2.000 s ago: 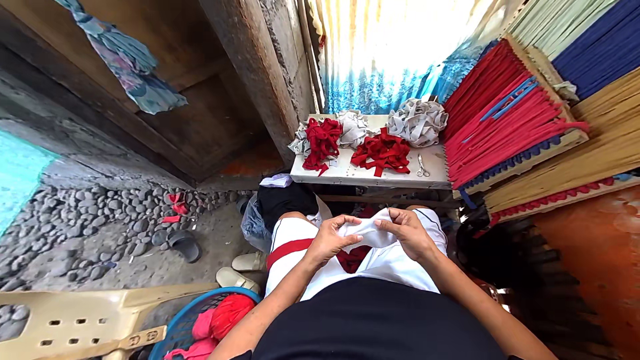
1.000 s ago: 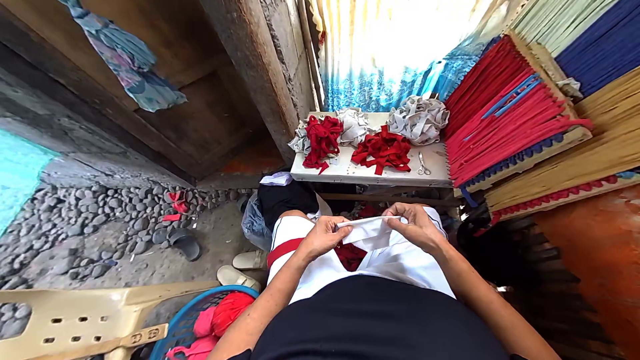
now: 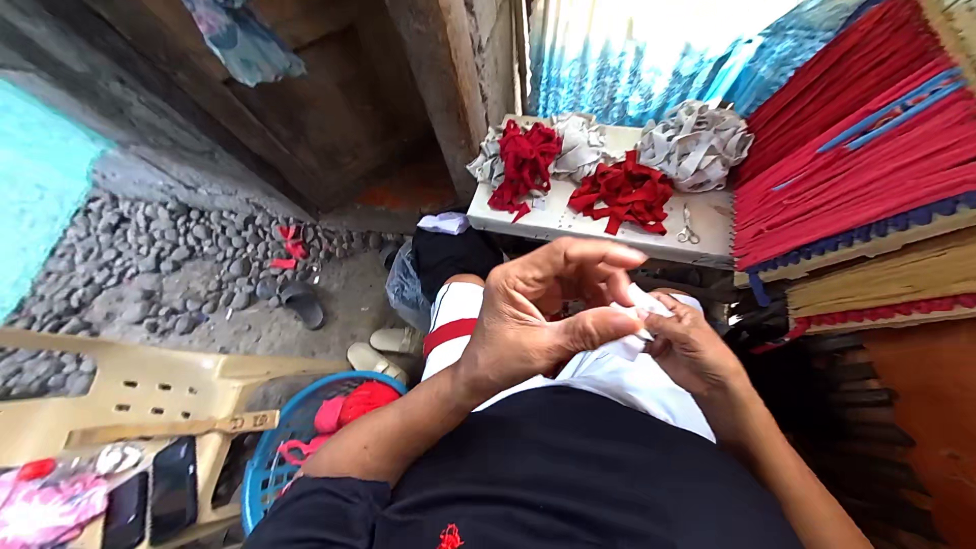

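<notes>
Over my lap, both hands are close together at a bunched piece of white cloth (image 3: 646, 309). My right hand (image 3: 690, 343) grips the cloth between thumb and fingers. My left hand (image 3: 545, 305) is curved, its thumb tip against the cloth's left edge and its fingers arched above; whether it pinches the cloth is unclear. A red cloth band (image 3: 450, 335) lies around my left thigh over white shorts. Beyond my hands, a white bench (image 3: 564, 219) holds red fabric strips (image 3: 625, 192), pale grey fabric strips (image 3: 698, 145) and small scissors (image 3: 688, 227).
Frames strung with red strips (image 3: 846, 152) stand at the right. At lower left are a blue plastic basket (image 3: 263, 457) with red yarn or cloth, a cream plastic chair (image 3: 183, 381) and two phones (image 3: 174, 488). A dark slipper (image 3: 303, 305) lies beside pebbles.
My hands held the white cloth stretched between them lower over my lap; now they are raised and larger in view, with the cloth bunched. My left hand's fingers have spread into an arch.
</notes>
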